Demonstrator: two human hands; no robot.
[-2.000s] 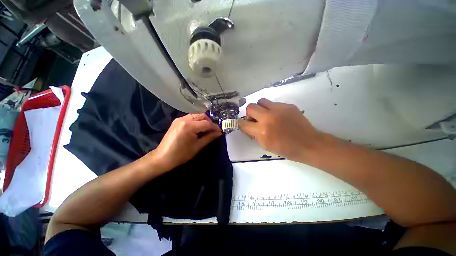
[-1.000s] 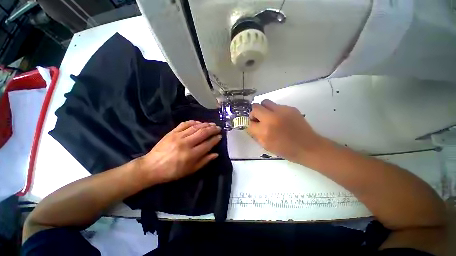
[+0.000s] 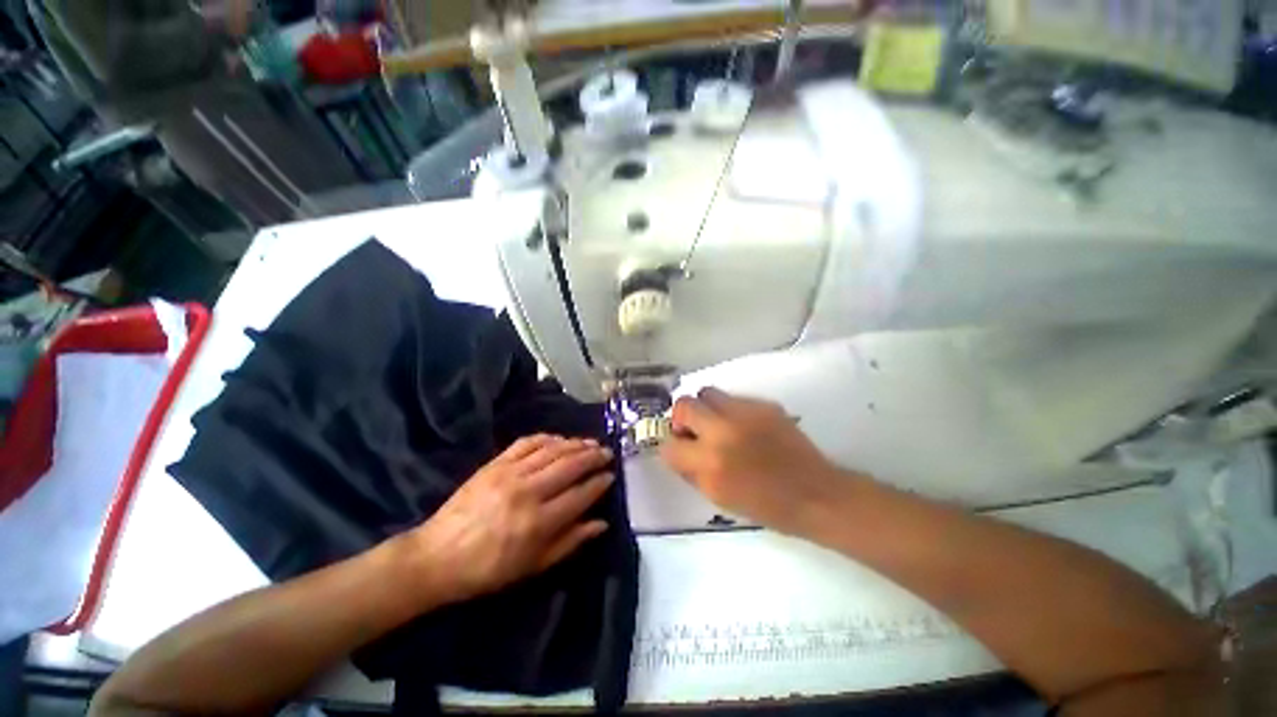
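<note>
The black garment piece (image 3: 378, 406) spreads over the white table left of the needle, its right border running under the presser foot (image 3: 630, 406). My left hand (image 3: 518, 511) lies flat on the cloth, fingertips close to the foot. My right hand (image 3: 735, 455) is just right of the foot, fingers curled beside the small cream ridged knob (image 3: 651, 430); whether it grips anything is hidden. The off-white machine head (image 3: 742, 266) stands above, with the cream tension dial (image 3: 644, 305) on its face.
A red-rimmed basket (image 3: 140, 462) with white cloth is at the left. A printed ruler (image 3: 798, 637) runs along the table's front edge. A person (image 3: 196, 98) stands at the back left. A yellow label (image 3: 901, 59) is behind the machine.
The view has tilted up, showing the machine top and the workshop behind. My left hand has gone from pinching the cloth near the foot to lying flat on it. My right hand stays beside the foot.
</note>
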